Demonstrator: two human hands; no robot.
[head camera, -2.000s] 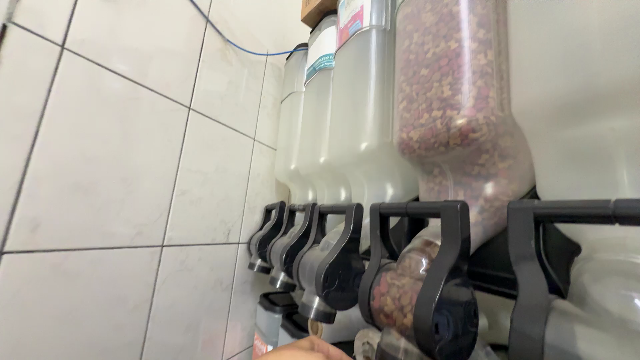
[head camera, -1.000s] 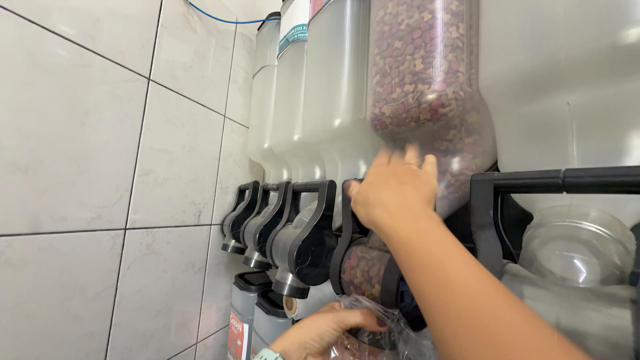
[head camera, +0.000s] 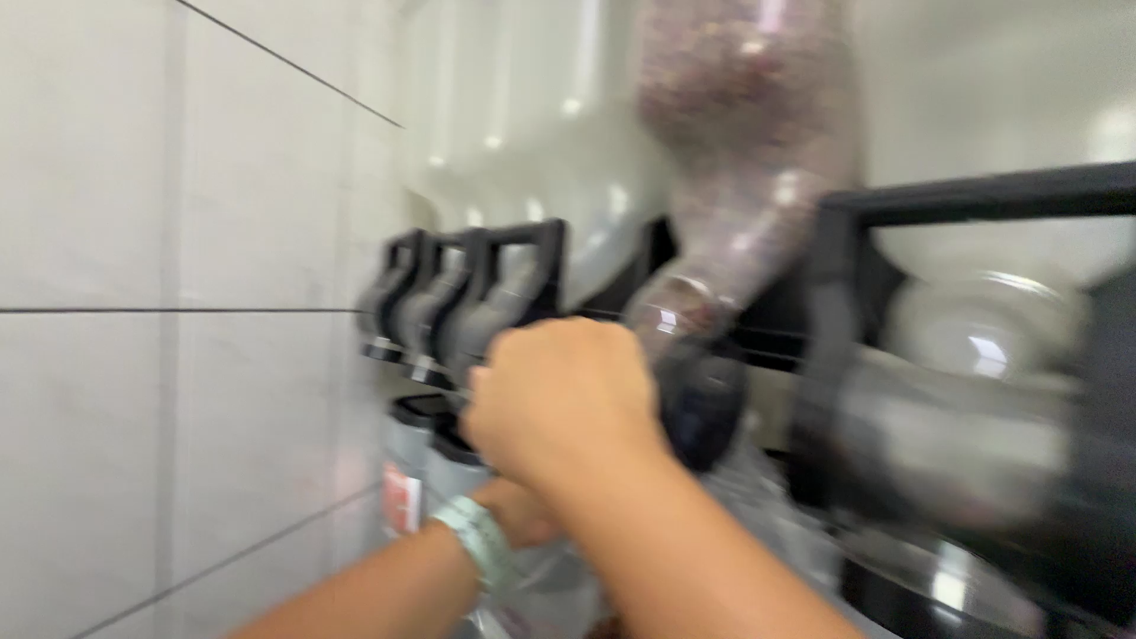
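Observation:
A clear bulk dispenser (head camera: 745, 115) holds small reddish and tan pieces that look like dry kibble. My right hand (head camera: 568, 399) is closed in a fist in front of its spout, on the black handle, which the hand mostly hides. The dispenser's round black hub (head camera: 706, 408) shows just right of the fist. Below, my left hand (head camera: 524, 510), with a pale green band at the wrist, is at a clear plastic bag (head camera: 550, 586) under the spout. The right forearm crosses over it and hides its fingers. Reddish pieces show dimly low in the bag. The view is blurred.
Several pale dispensers with black handles (head camera: 524, 235) line up at the left, beside a tiled wall (head camera: 257, 426). Lidded containers (head camera: 408, 444) stand below them. Close at the right is a larger dispenser's black handle frame (head camera: 830, 355).
My right hand has come down from the top of the kibble dispenser's handle, and the handle no longer stands upright. Both hands have come into fuller view since two seconds ago.

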